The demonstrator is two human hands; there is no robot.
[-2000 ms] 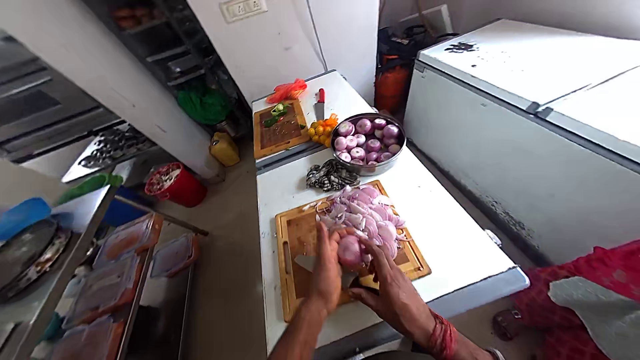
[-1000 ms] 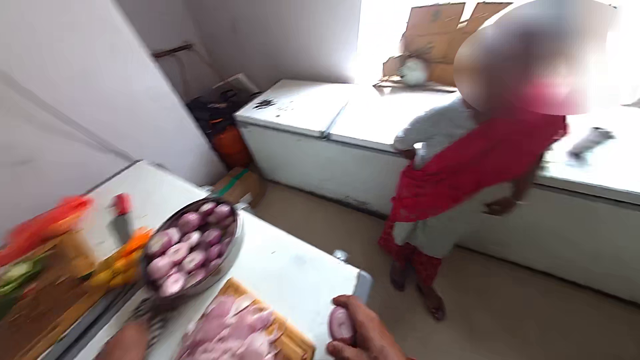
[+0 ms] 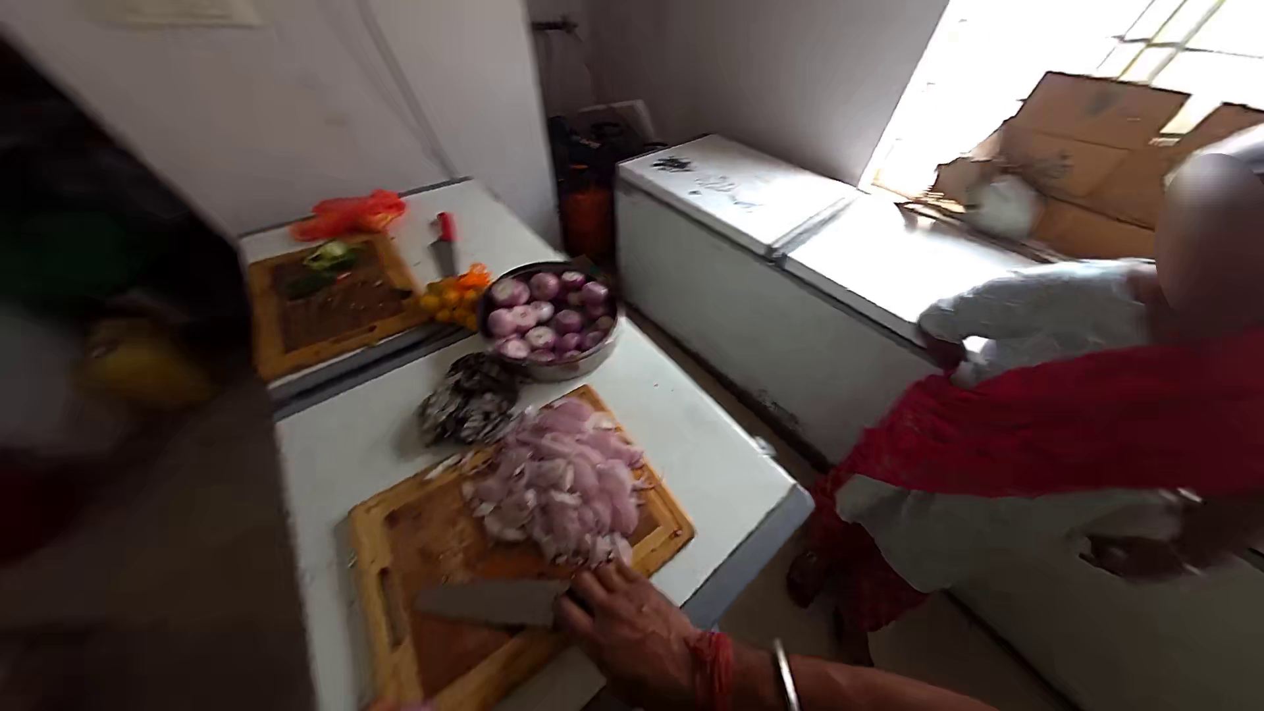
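Note:
My right hand [image 3: 632, 627], with red thread and a metal bangle at the wrist, grips a knife [image 3: 494, 600] whose blade lies flat over the wooden cutting board [image 3: 370, 553]. Its fingertips are beside a heap of sliced onions [image 3: 563, 484] on the board. Of my left hand, at most a blurred sliver shows at the bottom edge, and what it holds is hidden. Behind the board are a crumpled dark-and-white cloth [image 3: 471, 400] and a metal bowl [image 3: 563, 370] of peeled onions [image 3: 541, 314].
A second board [image 3: 336, 301] holds green vegetable pieces, with a red plastic bag [image 3: 351, 212], a red-handled knife [image 3: 444, 242] and yellow-orange vegetables [image 3: 454, 299] nearby. White chest freezers [image 3: 731, 267] line the wall. A person [image 3: 1066, 425] in red and pale clothes stands at right.
My right hand held an onion off the board's right side one second ago; now it is on the knife. My left hand has mostly left view. The view has swung right, then partly back.

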